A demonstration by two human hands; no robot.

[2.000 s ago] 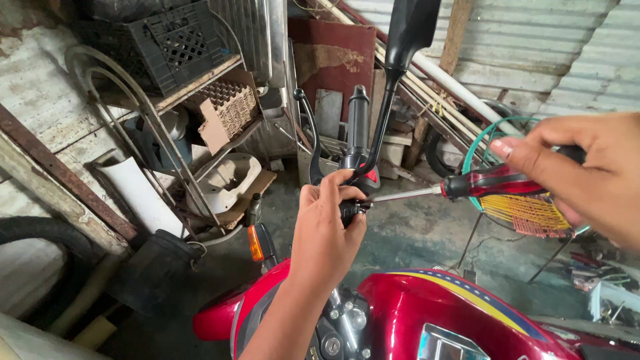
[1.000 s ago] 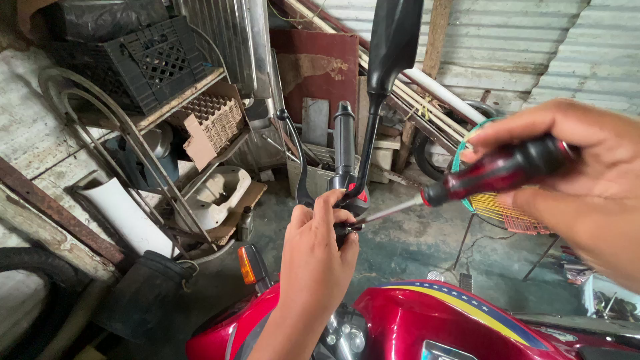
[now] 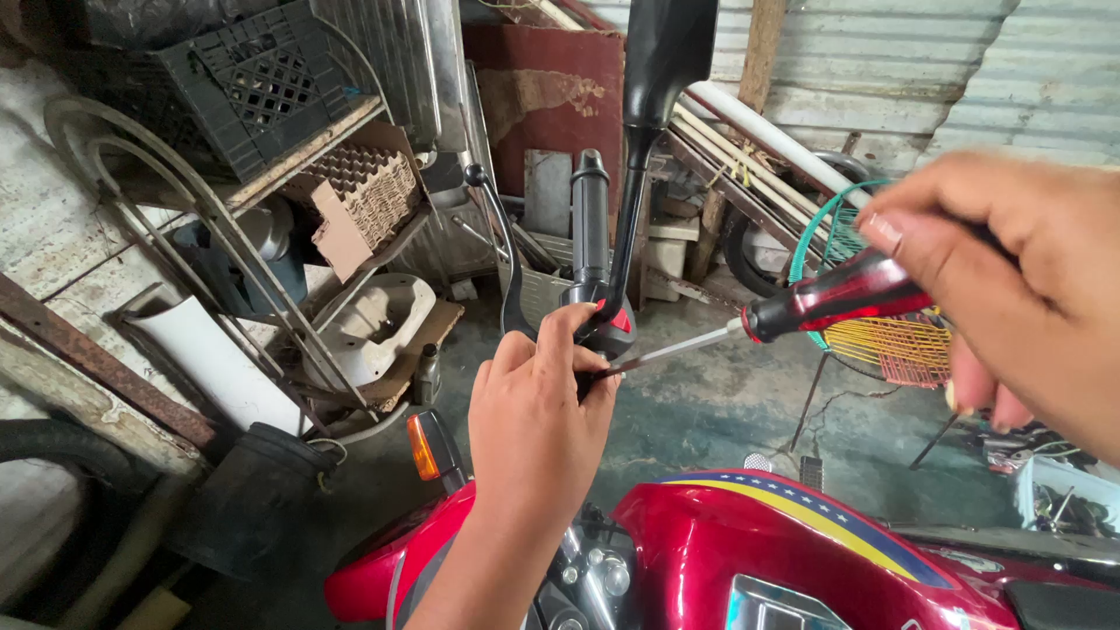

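Note:
My right hand (image 3: 989, 289) holds a screwdriver (image 3: 840, 297) by its red and black handle. Its metal shaft slopes down to the left, and the tip meets the small dark part at the fingertips of my left hand (image 3: 538, 411). That hand pinches this part on the motorcycle's handlebar, just below the black grip (image 3: 590, 219); the fingers hide most of it. A black mirror (image 3: 669, 61) rises on its stem beside the grip, and a black lever (image 3: 507, 254) stands to the left. Below lies the red fuel tank (image 3: 700, 542) with a starred stripe.
An orange turn signal (image 3: 423, 446) sits left of my forearm. A metal shelf (image 3: 289, 166) with a black crate (image 3: 254, 87) and egg cartons (image 3: 376, 192) stands at the left. A corded chair (image 3: 884, 346) is behind the screwdriver, with a light-blue bin (image 3: 1032, 490) at the lower right.
My right hand has shifted on the screwdriver's handle, its fingers now looser and more spread. My left hand stays at the handlebar part, and the shaft still reaches its fingertips.

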